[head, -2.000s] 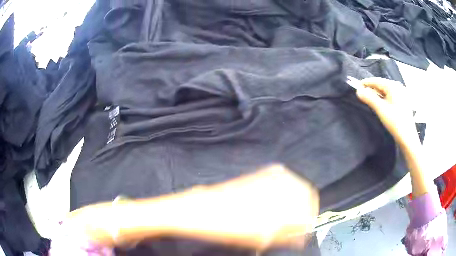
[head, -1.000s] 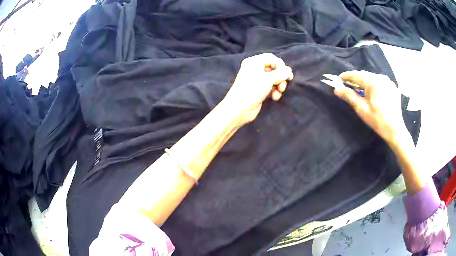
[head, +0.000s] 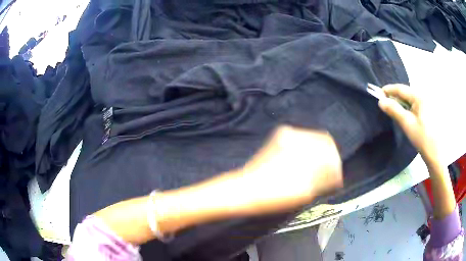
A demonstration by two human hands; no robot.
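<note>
A black garment (head: 214, 117) lies spread and wrinkled across the table in front of me. A small black label with white print (head: 107, 124) shows at its left part. My left hand (head: 306, 160) is blurred over the garment's lower right part; whether it holds anything cannot be told. My right hand (head: 401, 104) is at the garment's right edge, closed around the thread snips (head: 375, 90). The silver blades point up and left over the cloth.
More black garments (head: 204, 18) are heaped along the far side and at the left. White tabletop (head: 434, 76) shows at the right. Below its curved edge are a floor (head: 378, 219) with dark thread clippings and something red (head: 456, 183) at the right.
My left hand has moved down and right, away from the upper middle of the garment. My right hand has moved slightly right with the snips. The cloth's folds have shifted.
</note>
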